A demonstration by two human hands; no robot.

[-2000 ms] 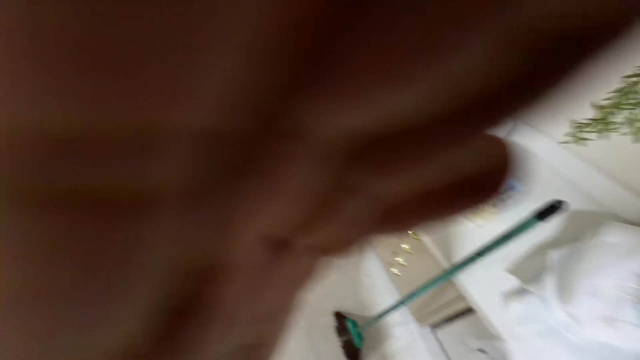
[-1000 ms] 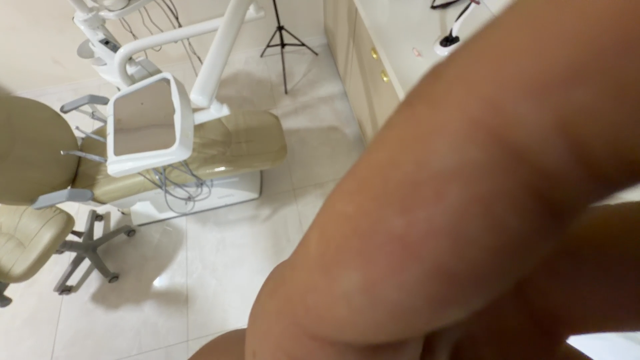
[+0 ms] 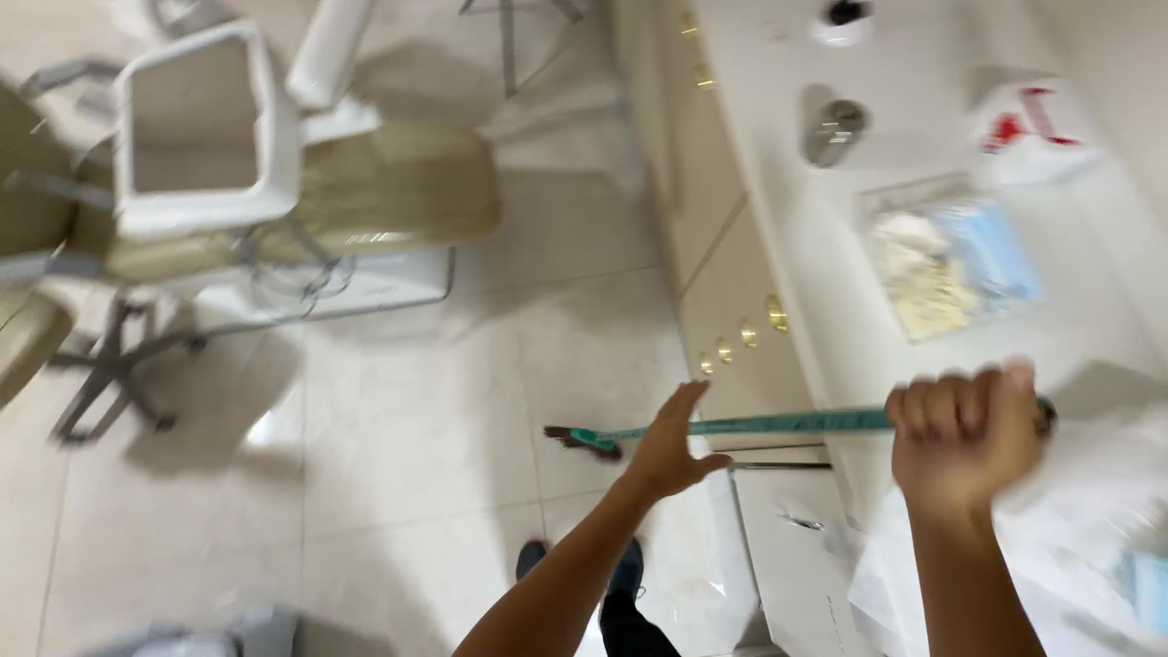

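Note:
A broom with a green handle [image 3: 803, 422] runs across the lower right of the head view. Near the top of that handle, by its black end, my right hand [image 3: 967, 438] is closed around it. My left hand [image 3: 673, 447] is beside the lower part of the handle, fingers apart and thumb out; whether it touches the handle is not clear. The dark bristles [image 3: 584, 442] with their green head are low over or on the tiled floor [image 3: 411, 401], ahead of my shoes [image 3: 625, 566]. The view is blurred.
A dental chair [image 3: 401, 192] with a white-framed tray [image 3: 196, 119] and a wheeled stool base [image 3: 114, 365] are at left. A white counter [image 3: 794, 237] over drawers holds a glass jar [image 3: 835, 132], a tray of gloves and masks [image 3: 949, 265] and white plastic [image 3: 1013, 566]. Tripod legs [image 3: 508, 46] stand at the top.
Both hands now show farther from the camera, where an arm or hand filled much of the earlier views. My right hand now grips the broom, which leaned by the counter two seconds ago.

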